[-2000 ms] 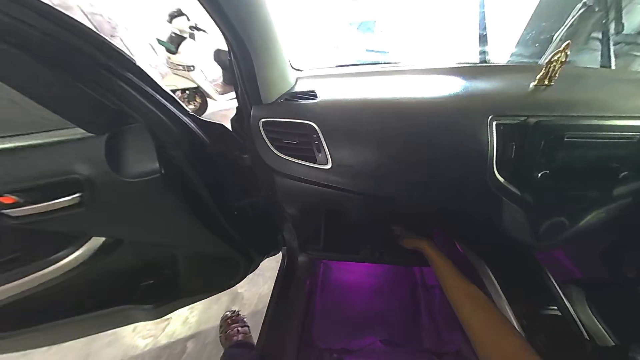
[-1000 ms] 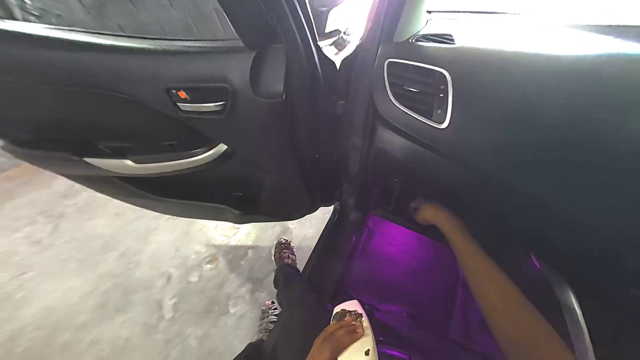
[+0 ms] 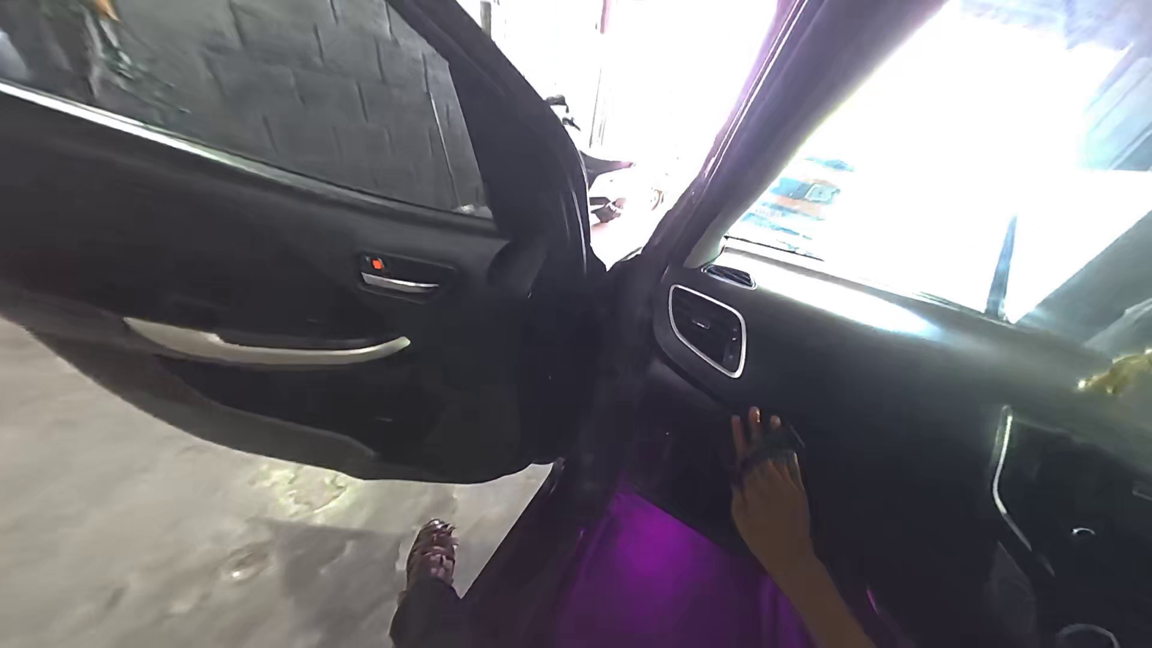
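My right hand (image 3: 772, 495) reaches in from the lower right, its back toward the camera and its fingertips up against the dark glove-box front of the car's dashboard (image 3: 873, 423). Something dark lies across the fingers; I cannot tell whether it is a cloth or part of the panel. Above and left of the hand is an air vent (image 3: 708, 331) with a silver frame. Below it, the footwell floor (image 3: 661, 567) glows purple. My left hand is out of view.
The front car door (image 3: 288, 297) stands wide open at left, with a silver inner door handle (image 3: 400, 283) and a pull trim (image 3: 270, 353). A shod foot (image 3: 432, 549) rests on the concrete floor (image 3: 180, 504). A gold-coloured ornament (image 3: 1120, 373) is at far right.
My right hand has moved up from the lower edge of the glove-box area. My left hand, on a white object one second ago, has left view with it. The view has shifted.
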